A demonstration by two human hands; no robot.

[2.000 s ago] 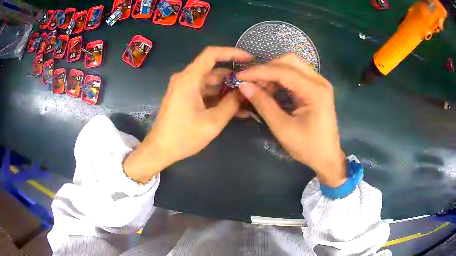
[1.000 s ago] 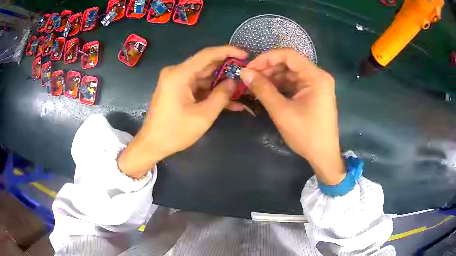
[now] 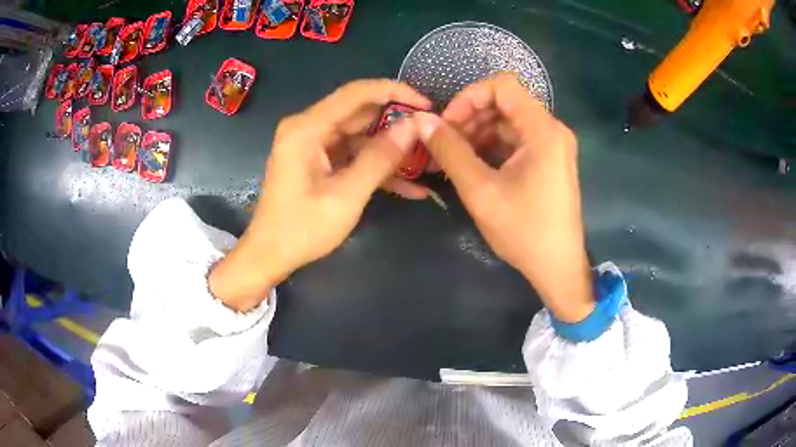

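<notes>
A small red housing (image 3: 414,162) is held between my hands in front of the round grey screw plate (image 3: 445,65). My left hand (image 3: 327,175) grips the housing from the left, its thumb over the top. A small circuit board (image 3: 397,115) shows in the housing, mostly covered by my fingers. My right hand (image 3: 515,179) has its thumb and index fingertips at the housing's upper right edge; what lies between them is hidden. A thin pale strip (image 3: 438,201) sticks out below my left fingers.
Rows of waiting red housings (image 3: 157,94) stand at the upper left, with a single one (image 3: 231,86) nearer the plate. An orange electric screwdriver (image 3: 703,57) lies at the upper right. A clear plastic bag (image 3: 22,65) lies at the left edge.
The housing has come into clearer view from between my fingers and is turned more upright. My left thumb has moved up over the board, against my right thumb. The view has shifted slightly.
</notes>
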